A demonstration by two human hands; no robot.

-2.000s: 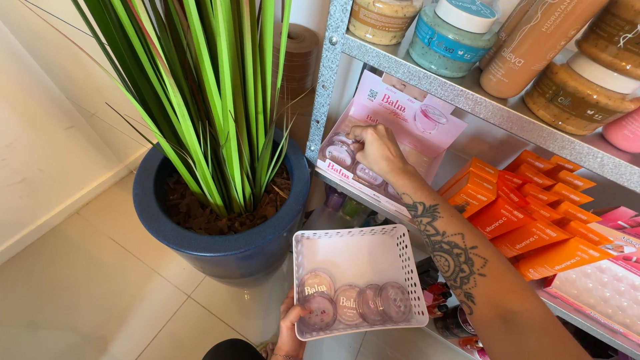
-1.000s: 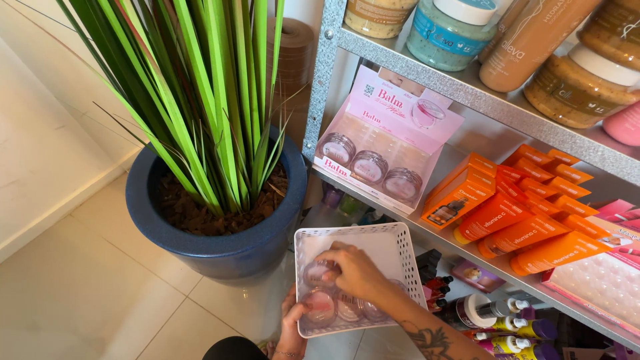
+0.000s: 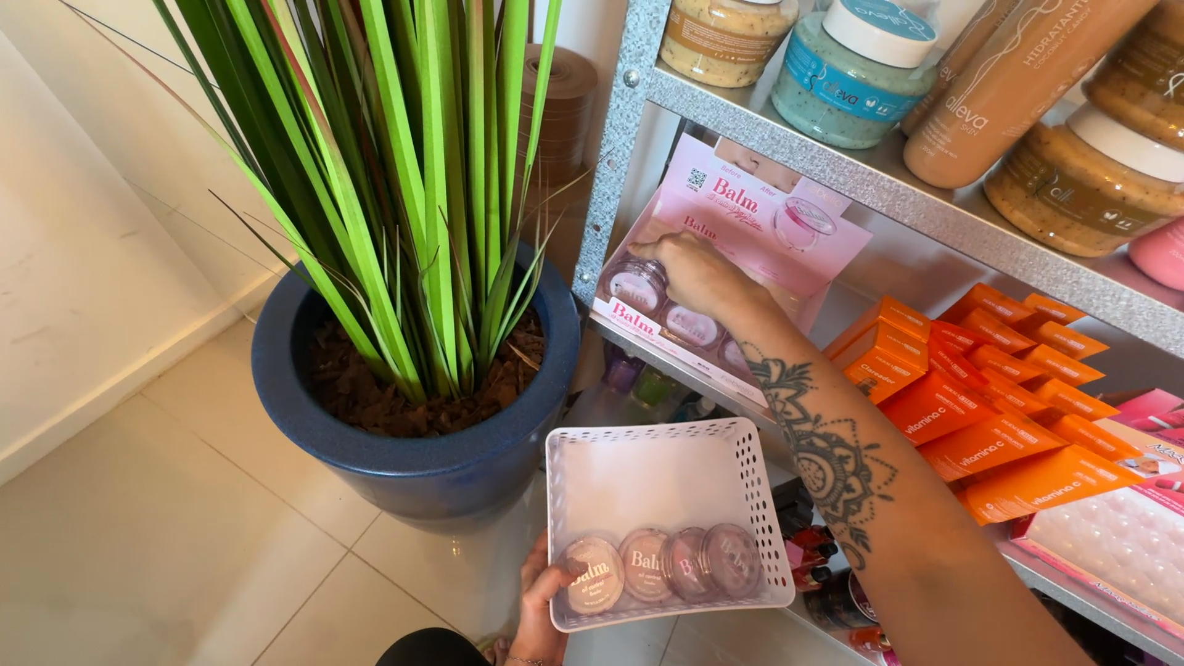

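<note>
My left hand [image 3: 541, 597] grips the lower left edge of a white perforated plastic basket [image 3: 666, 615]. Inside the basket, several round clear compacts [image 3: 645, 564] with "Balm" lettering lie along the low side; my left thumb touches the leftmost. My right hand [image 3: 689, 264] reaches into a pink cardboard display box [image 3: 731, 199] on the shelf, its fingers at the round compacts [image 3: 636, 285] standing in rows there. Whether those fingers pinch a compact is hidden by the hand.
A metal shelf upright [image 3: 615, 157] and upper shelf edge [image 3: 888, 199] frame the display. Jars [image 3: 846, 79] stand above. Orange boxes and tubes [image 3: 994, 444] fill the shelf at right. A blue pot [image 3: 416, 462] with a tall plant stands at left on the tiled floor.
A second ago my right hand was in the basket over the compacts; it has moved up to the display box. The left hand still holds the basket, where a compact now lies at the left.
</note>
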